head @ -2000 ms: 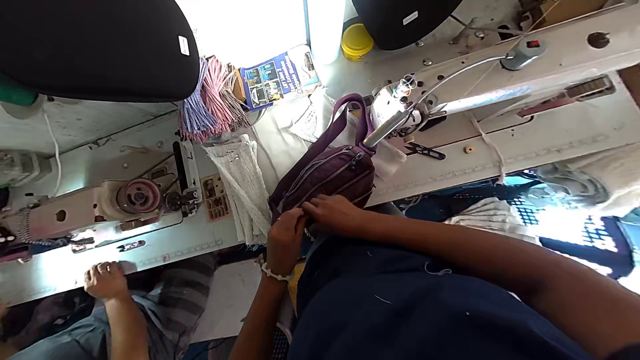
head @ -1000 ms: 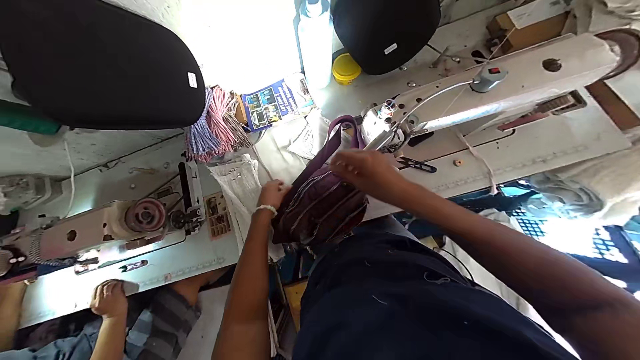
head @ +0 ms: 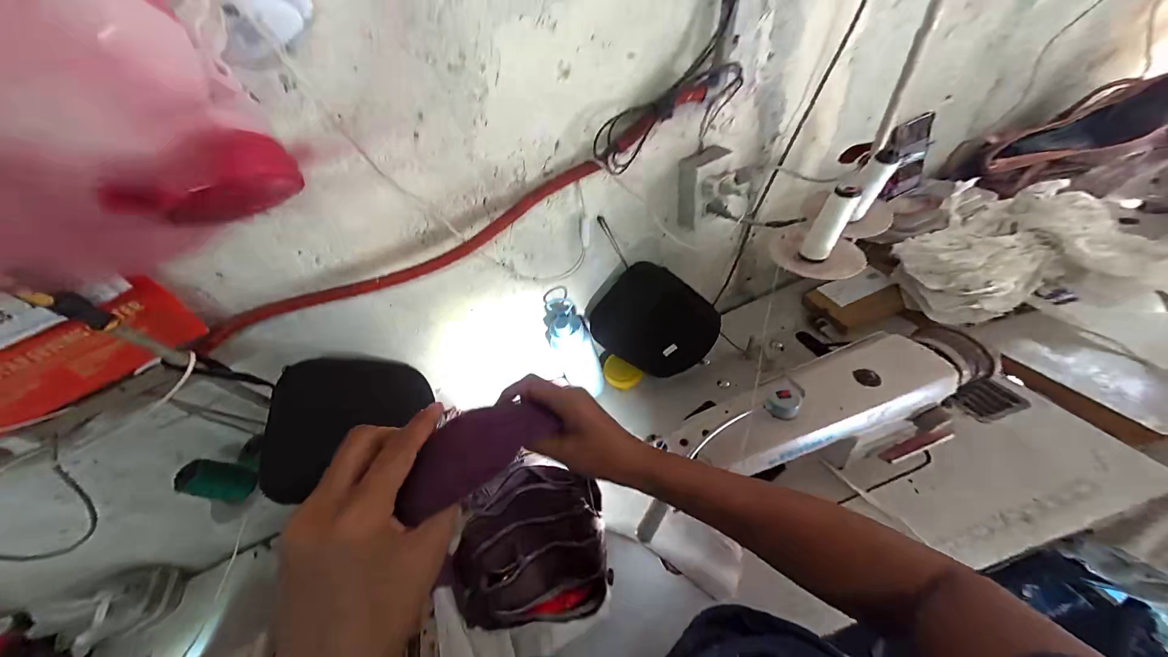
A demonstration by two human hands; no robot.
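Observation:
A dark purple fabric bag [head: 529, 547] hangs below my hands, its several seamed layers facing me and a bit of red showing near its bottom. Its wide purple strap [head: 474, 452] is stretched between my two hands. My left hand [head: 365, 529] grips the strap's lower left end, with the thumb beneath and the fingers above. At the strap's upper right end, my right hand [head: 584, 429] holds it between bent fingers and thumb. Whether the bag rests on the table cannot be told.
A white sewing machine [head: 839, 401] stands at the right, near thread cones [head: 830, 224] and a heap of pale cloth [head: 985, 255]. Behind are two black padded shapes [head: 338, 420], a water bottle [head: 573, 342], a yellow lid [head: 622, 372] and a green thread spool [head: 216, 481].
The view has swung up toward the wall. My hands, earlier at the bag's body and top, now hold its strap raised above the bag.

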